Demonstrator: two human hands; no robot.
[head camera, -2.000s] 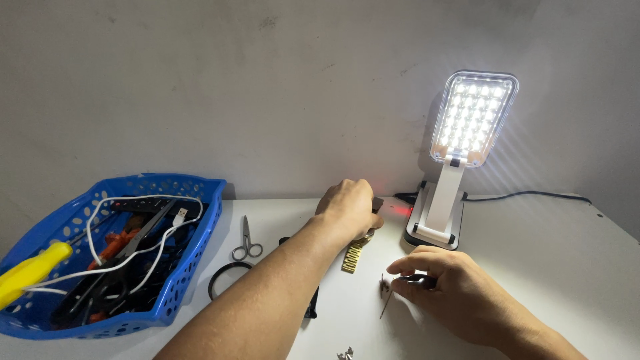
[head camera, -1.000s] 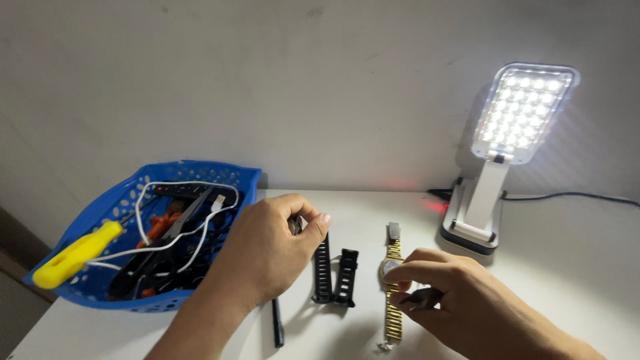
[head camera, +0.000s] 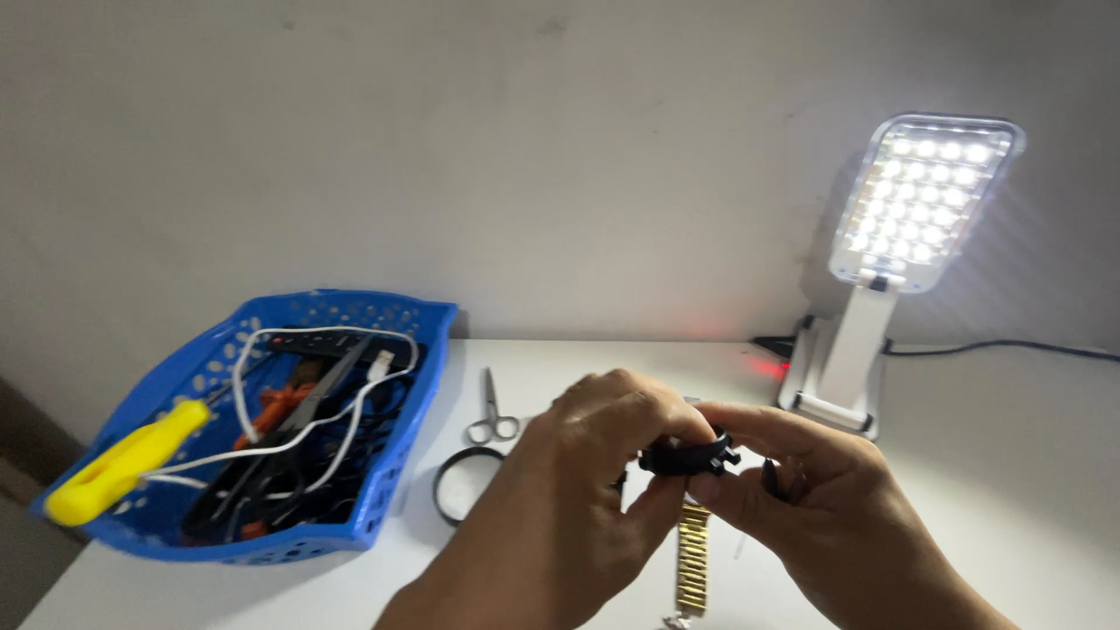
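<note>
My left hand (head camera: 604, 455) and my right hand (head camera: 814, 481) meet over the white table, both gripping a small black watch part (head camera: 687, 457), perhaps a round case or frame with lugs. A dark slim thing (head camera: 772, 479), its kind unclear, is also tucked in the fingers of my right hand. Below the hands lies a gold metal watch band (head camera: 693, 560), its upper part hidden by them. Left of my left hand are small metal scissors (head camera: 492, 420) and a black ring-shaped thing (head camera: 455, 486), partly covered by my forearm.
On the left stands a blue plastic basket (head camera: 398, 455) holding a yellow-handled tool (head camera: 127, 464), a white USB cable (head camera: 359, 411), a black remote control (head camera: 306, 339) and other tools. A lit LED desk lamp (head camera: 853, 350) stands at the back right, with a black cable (head camera: 1006, 347) along the wall.
My hands were apart one second ago and are now together on the black part. The black strap pieces seen on the table one second ago are no longer visible there.
</note>
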